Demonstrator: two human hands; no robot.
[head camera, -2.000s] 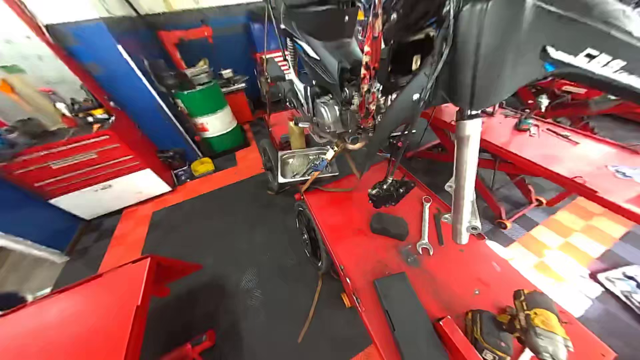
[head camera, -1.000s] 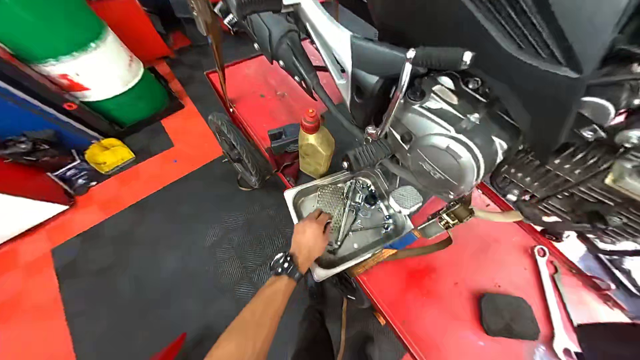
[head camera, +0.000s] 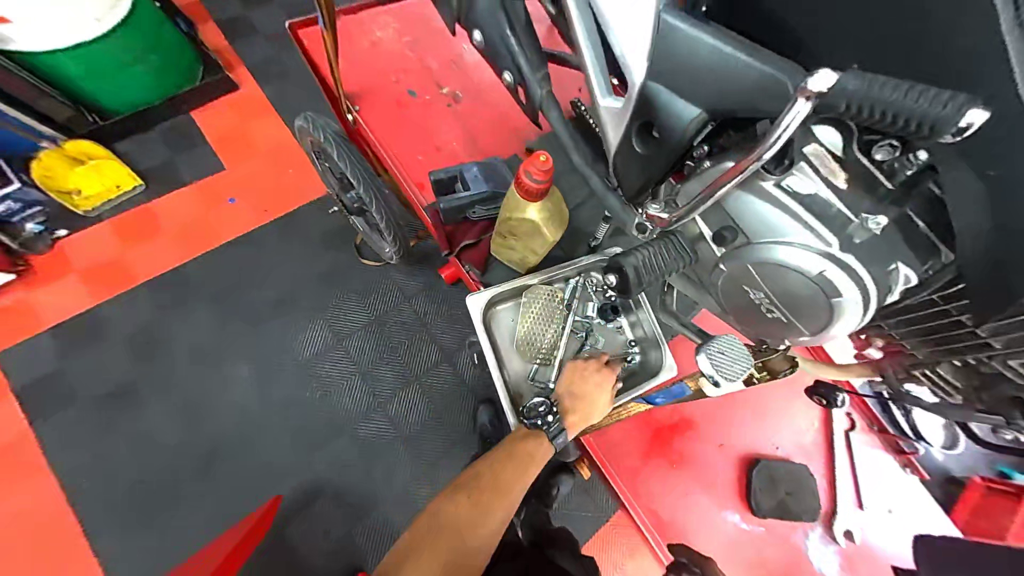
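Observation:
My left hand (head camera: 588, 392), with a black watch on the wrist, reaches into a steel tray (head camera: 500, 372) from its near side. The fingers point down among small metal parts at the tray's near right; whether they grip one is hidden. Beside the hand lie a long thin metal rod or tool (head camera: 566, 332), a perforated metal plate (head camera: 538, 324), a small black round part (head camera: 609, 312) and several bolts and fittings (head camera: 632, 352). My right hand is not in view.
A motorcycle engine (head camera: 772, 292) and a rubber footpeg (head camera: 656, 262) overhang the tray's right side. Behind it stands an oil bottle (head camera: 528, 228). The red lift platform (head camera: 664, 456) carries a black pad (head camera: 784, 490) and a combination wrench (head camera: 842, 480). A small wheel (head camera: 352, 188) is at left.
My left hand, not visible two seconds ago, was over the tray's left part one second ago. It has moved to the small parts at the near right. The view has swung down to the tray.

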